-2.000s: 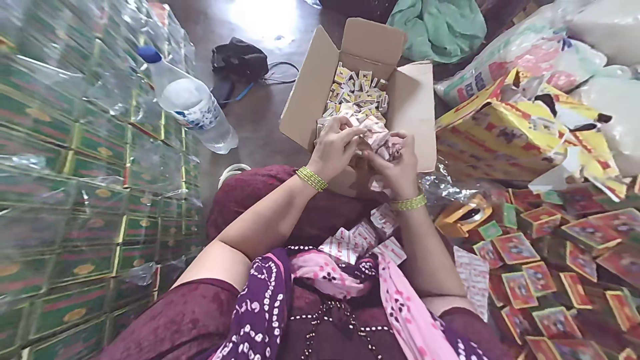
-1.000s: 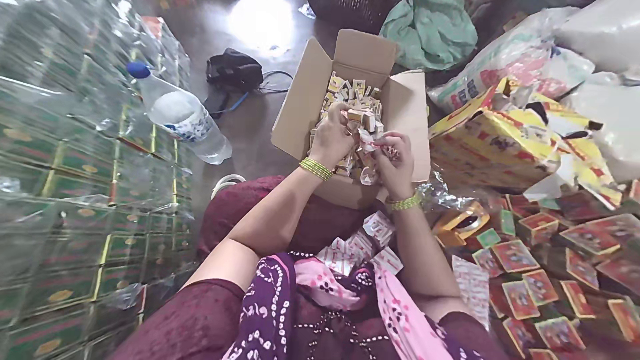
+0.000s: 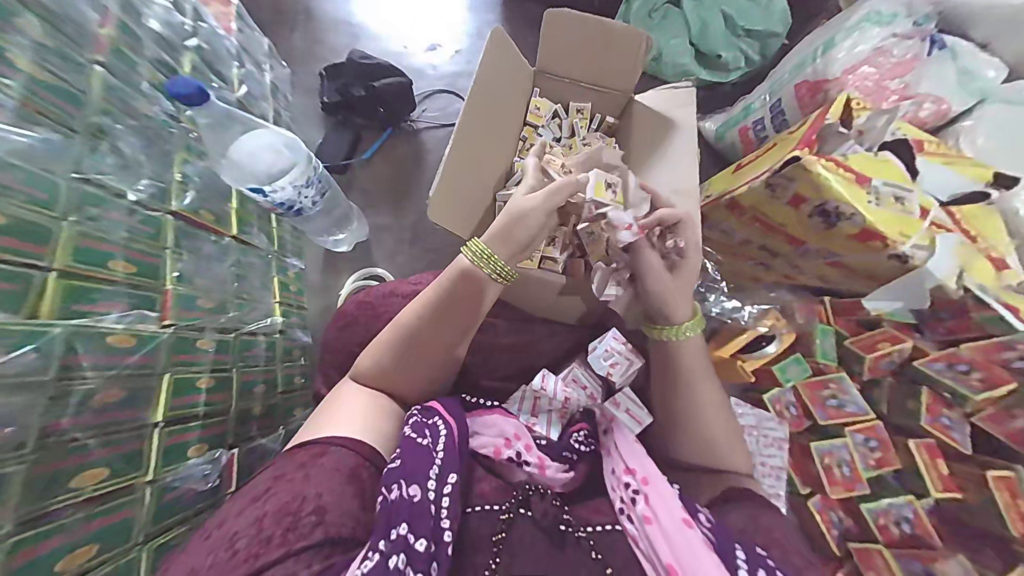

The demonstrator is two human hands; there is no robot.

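Observation:
An open cardboard box point(image 3: 480, 136), filled with small yellow-and-white boxes point(image 3: 580, 112), stands in front of me. Over it, my left hand point(image 3: 540, 200) grips a small yellow-and-white box point(image 3: 606, 189) between thumb and fingers. My right hand point(image 3: 668, 252), just to the right, has its fingers curled round crumpled white-and-red wrapping paper point(image 3: 624, 226). More torn wrapping hangs below, between the hands. Several small wrapped packets with red-and-white print point(image 3: 614, 358) lie on my lap.
Stacked green boxes under clear plastic point(image 3: 112, 344) rise at the left, with a plastic bottle point(image 3: 272, 172) on them. A black bag point(image 3: 368, 92) lies beyond. Rightward are a torn yellow carton point(image 3: 816, 208), a yellow tape dispenser point(image 3: 752, 344), scattered red boxes point(image 3: 836, 400) and white sacks point(image 3: 848, 72).
A small box shows clearly at my left fingertips now. Both hands have stayed over the cardboard box, and the wrapping between them has changed shape.

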